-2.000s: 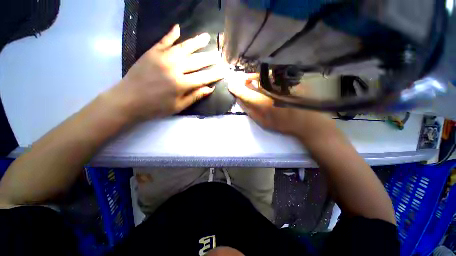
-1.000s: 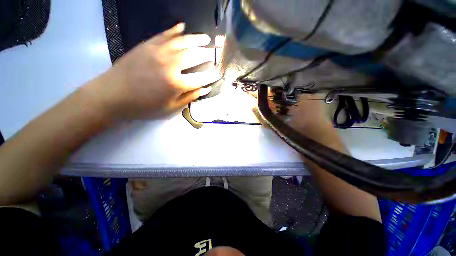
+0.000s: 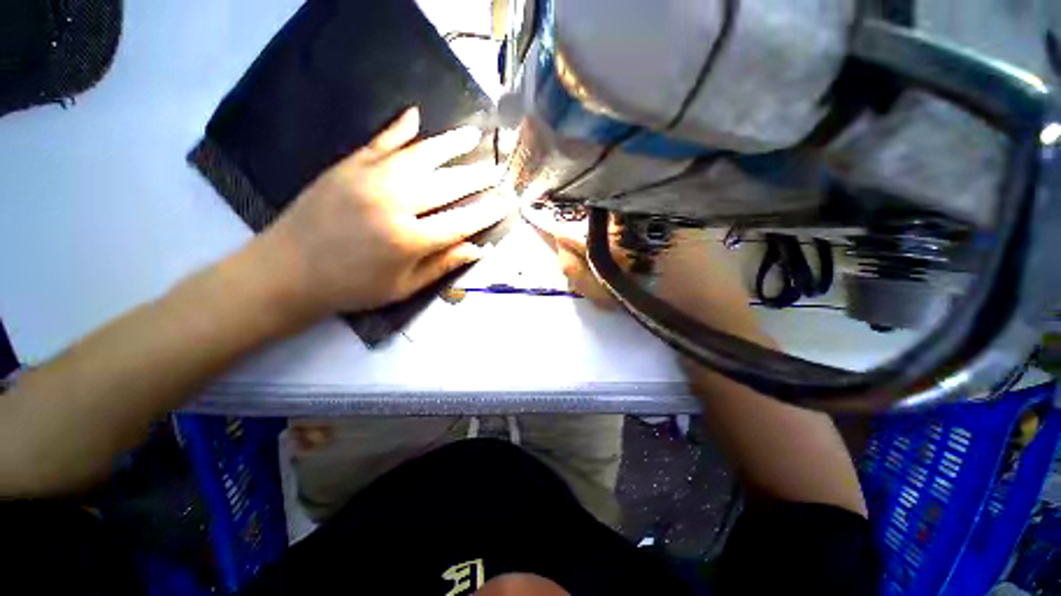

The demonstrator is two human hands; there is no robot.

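Observation:
A dark panel [image 3: 337,99] lies slanted on the white table, smooth black face up, with a textured strip along its lower left edge. My left hand [image 3: 390,221] lies flat on it, fingers spread, fingertips near the bright needle area. My right hand [image 3: 570,256] is partly hidden behind the sewing machine head [image 3: 745,105] and its curved guard; its fingertips are near the needle area. Glare there hides what the right fingers touch.
Black looped scissor handles [image 3: 785,270] lie on the machine bed at right. Another dark textured piece [image 3: 58,52] lies at the far left. Blue slatted crates [image 3: 931,477] stand below the table edge [image 3: 465,398].
The panel has turned from nearly upright to slanted, and its lower corner now shows below my left hand. My left hand still lies on it. The machine head's position in view has shifted.

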